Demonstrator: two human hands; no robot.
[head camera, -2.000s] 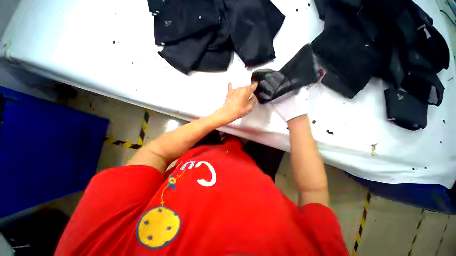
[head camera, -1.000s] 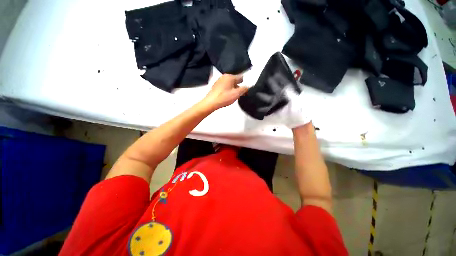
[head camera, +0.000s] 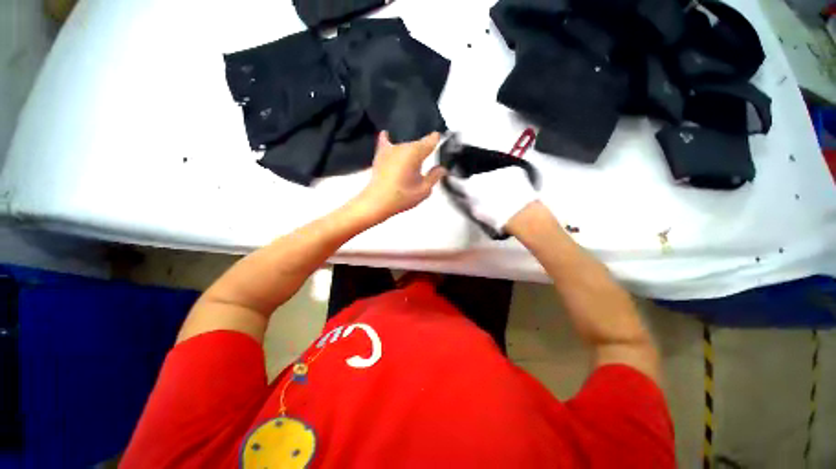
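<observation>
A black fabric sleeve (head camera: 483, 161) is held open between my two hands near the table's front edge. My gloved right hand (head camera: 496, 194) is inside or against its opening; the fingers are partly hidden by the fabric. My bare left hand (head camera: 406, 171) pinches the sleeve's left end between thumb and fingers. The red handles of the snips (head camera: 522, 143) lie on the cloth just beyond the sleeve.
White cloth (head camera: 119, 156) covers the table, with small black scraps on it. A smaller group of black sleeves (head camera: 290, 87) lies ahead on the left. A large messy black pile (head camera: 573, 92) lies on the right. A blue bin (head camera: 101, 366) stands low at left.
The sleeve has gone from flat and bunched to spread open around my right hand. My left hand has closed on its left end. The snips' red handles show more fully.
</observation>
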